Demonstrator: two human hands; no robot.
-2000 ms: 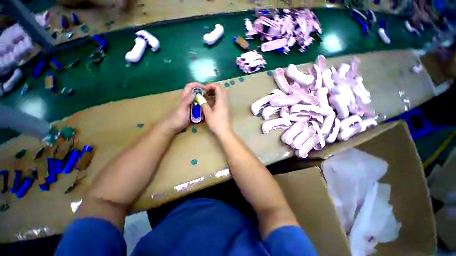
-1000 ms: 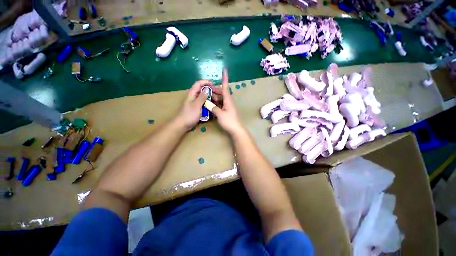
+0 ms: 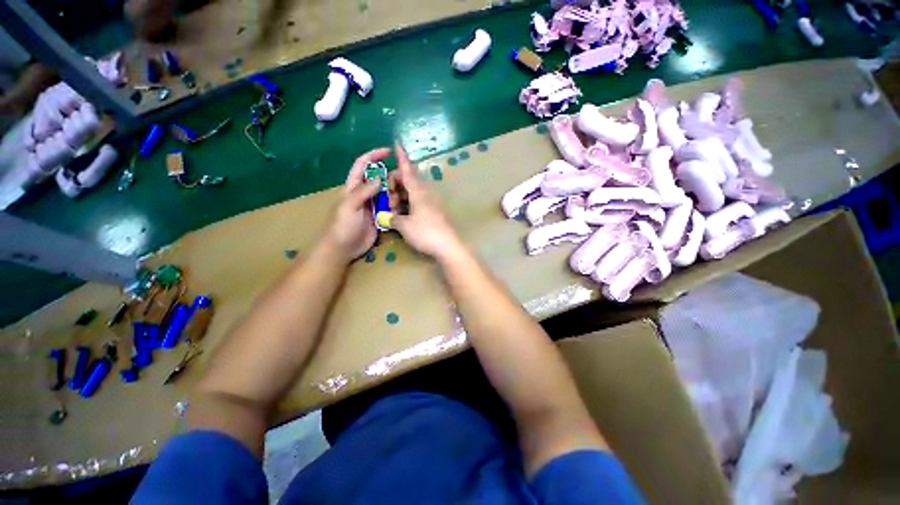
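Note:
My left hand (image 3: 353, 217) holds a part-filled housing (image 3: 375, 209) upright above the bench. A blue battery shows inside it and a green circuit board (image 3: 376, 172) shows at its upper end. My right hand (image 3: 419, 215) is against the right side of the same housing, with its index finger pointing up and its thumb near the lower end. A cream-yellow piece (image 3: 386, 220) shows at the right thumb, over the lower part of the battery. The fingers hide much of the shell.
Pale pink housing shells (image 3: 632, 192) are piled at right. Blue batteries (image 3: 176, 325) with wires and boards lie at left. The green conveyor belt (image 3: 296, 178) behind carries shells, wired batteries and a heap of pink parts (image 3: 617, 30). An open carton (image 3: 617, 395) with a plastic bag (image 3: 735, 335) stands lower right.
The cream-yellow piece at my right thumb has moved down along the housing. The green circuit board now shows clearly at the upper end. The view has tilted and shifted.

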